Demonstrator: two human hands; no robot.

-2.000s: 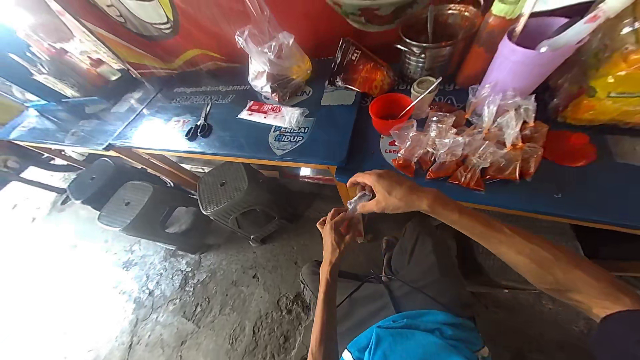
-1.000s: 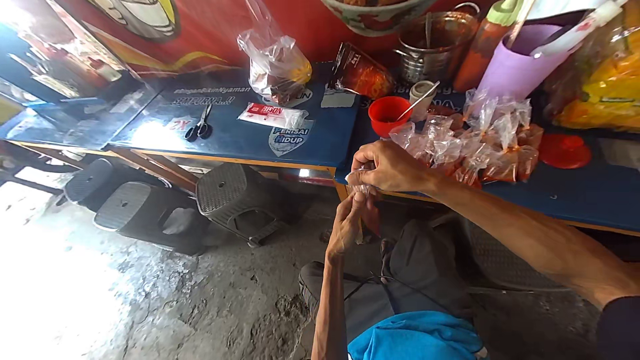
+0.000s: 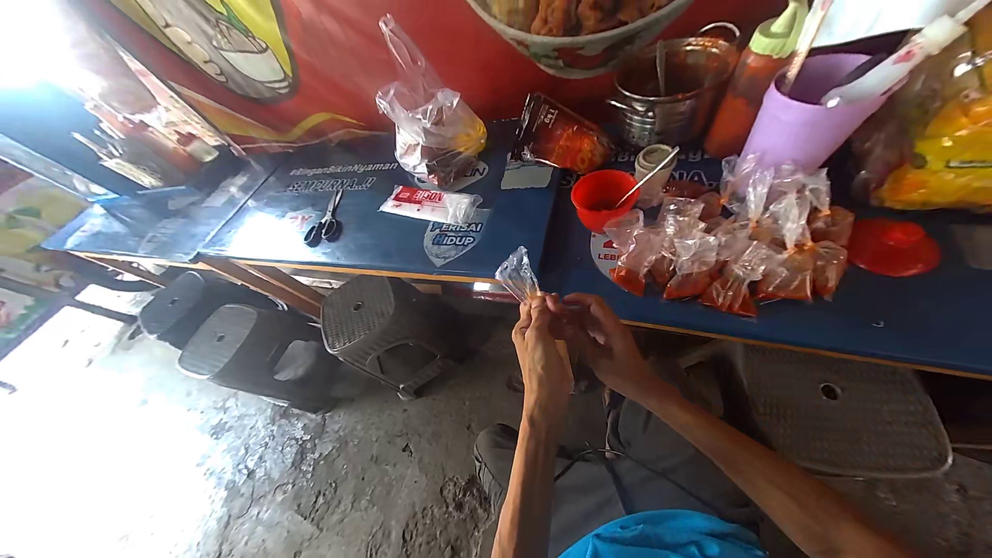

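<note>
My left hand (image 3: 545, 353) is closed round the neck of a small clear plastic bag (image 3: 518, 273), whose loose top sticks up above the fingers; an orange band shows at the neck. Close on its right is my right hand (image 3: 608, 337), fingers bent near the bag; whether it grips anything is unclear. The bag's lower part is hidden by the hands. On the blue table, tied bags of red sauce (image 3: 728, 287) stand in a cluster. Behind them are a red cup (image 3: 603, 203) with a spoon and a small whitish container (image 3: 655, 174).
Scissors (image 3: 324, 223), a red-and-white packet (image 3: 430, 204) and a filled plastic bag (image 3: 434, 139) lie on the left table. Farther back stand a metal pot (image 3: 668, 101) and a purple container (image 3: 810, 116). A red lid (image 3: 895, 246) lies at right. Plastic stools (image 3: 360, 310) stand below the table edge.
My right hand has moved from the top of the small bag to beside my left hand. The bag's gathered top now shows above my left fingers.
</note>
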